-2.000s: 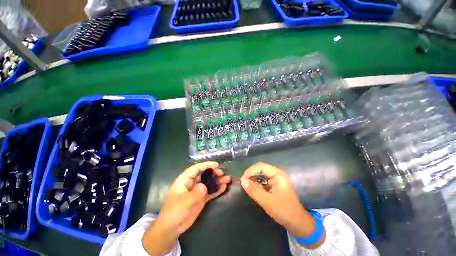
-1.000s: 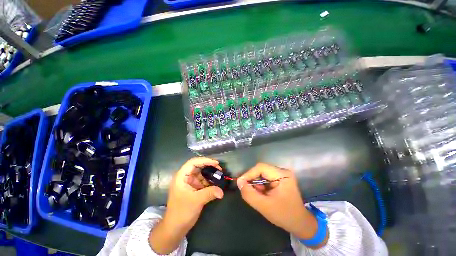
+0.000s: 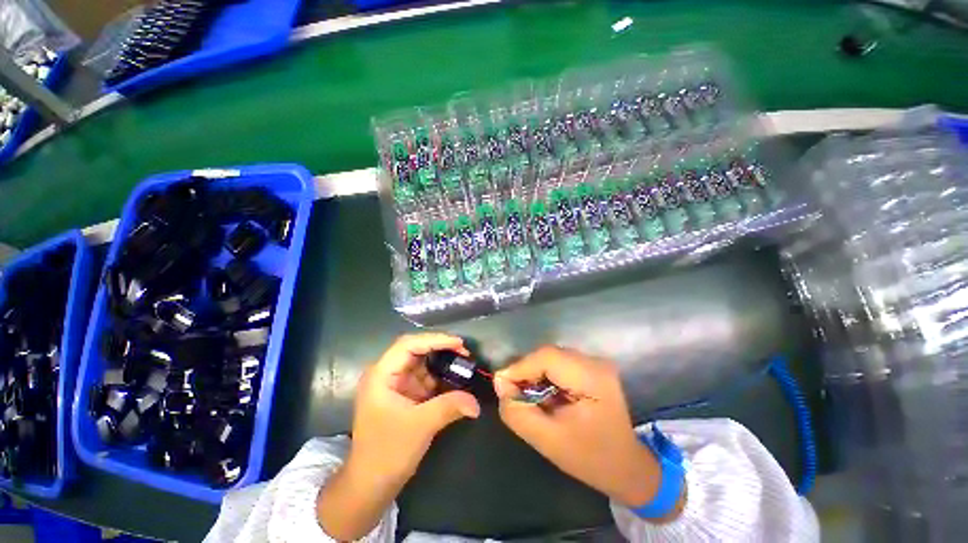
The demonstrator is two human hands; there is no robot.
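My left hand [image 3: 409,408] holds a glossy black housing [image 3: 452,368] with a pale shiny face, between thumb and fingers above the bench mat. My right hand [image 3: 573,419] holds a small circuit board [image 3: 538,392] in its fingers; most of the board is hidden by them. A thin red wire [image 3: 485,373] runs from the right fingertips to the housing's near end. Whether the wire enters the housing is too small to tell. Thin wires also stick out on the other side of the board.
A clear blister tray [image 3: 510,292] with two rows of green boards lies beyond my hands. Blue bins [image 3: 278,350] of black housings stand at left. Clear empty trays [image 3: 892,286] are stacked at right, beside a coiled blue cord [image 3: 801,424]. The green conveyor [image 3: 287,127] runs behind.
The housing has turned since the earliest frame, so its pale face shows. My right hand has moved slightly left, closer to the housing. The view has shifted, and small items on the conveyor have moved left.
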